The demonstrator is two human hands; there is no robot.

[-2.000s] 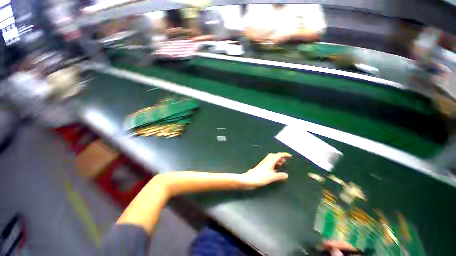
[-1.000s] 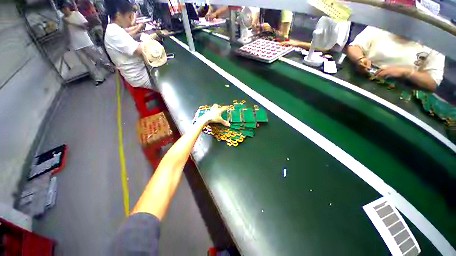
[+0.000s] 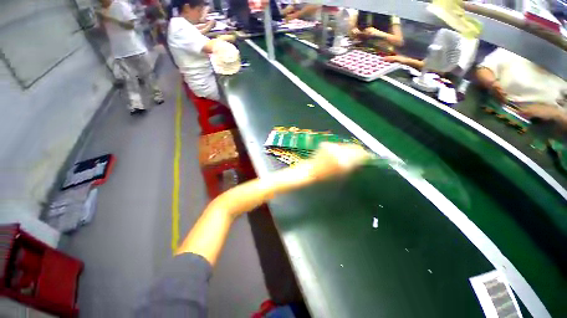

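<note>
A fanned stack of green circuit boards (image 3: 297,140) with gold flex tails lies on the dark-green bench. My left hand (image 3: 341,159) is over the right side of the stack, blurred, with the forearm reaching in from the lower left. A greenish smear shows just right of the fingers; whether the hand grips boards cannot be told. The adhesive sheet (image 3: 498,295), white with grey rectangles, lies by the white rail at the lower right, cut off by the picture's edge. My right hand is out of view.
Small white bits (image 3: 375,222) lie on the bench. The white rail (image 3: 445,205) separates it from the green conveyor belt. A seated person (image 3: 194,54) is at the far left of the bench, with red stools and a brown box (image 3: 219,149) alongside. Other workers sit across the belt.
My left hand has moved right from the left part of the board stack to its right side. The view has shifted, so the stack and sheet sit further right in the picture.
</note>
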